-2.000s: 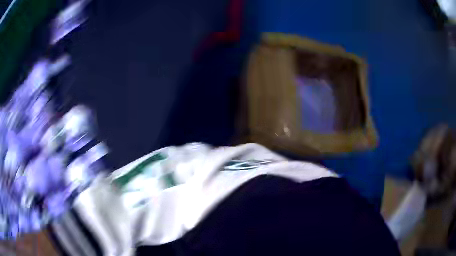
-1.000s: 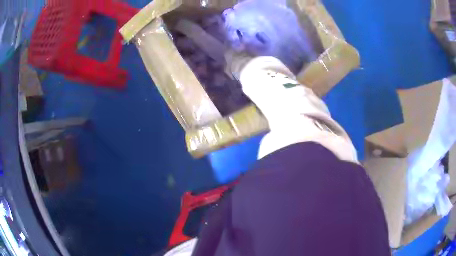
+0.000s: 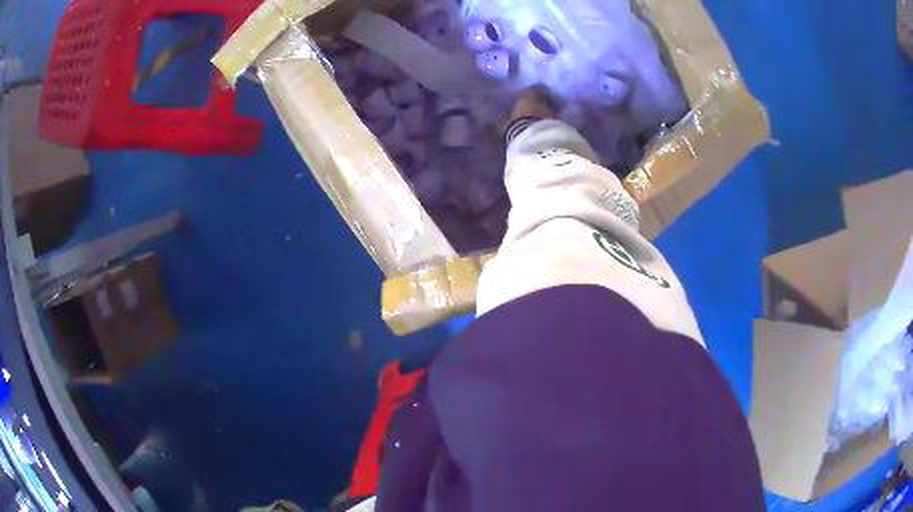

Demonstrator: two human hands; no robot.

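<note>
My right arm reaches down into an open brown carton with taped rims (image 3: 430, 290). My right hand (image 3: 533, 104) is small and dark at the cuff, among the parts beside a whitish plastic bag (image 3: 591, 40). Its fingers are hidden, so I cannot tell whether it holds anything. Plain lilac housings (image 3: 455, 128) lie loose in the shadowed left part of the carton. More lilac pieces with round openings show at the bag. My left hand is not in view; only a scrap of pale cloth shows at the bottom edge.
A red perforated stool (image 3: 190, 125) stands at the upper left, and another red stool part (image 3: 385, 425) shows below the carton. An open carton (image 3: 801, 400) with whitish film is at the right. A brown box (image 3: 125, 315) and the bench edge (image 3: 45, 400) are at the left.
The view has swung from the heap of parts to the carton on the floor. Since one second ago, my right hand has shifted right within the carton, nearer the bag.
</note>
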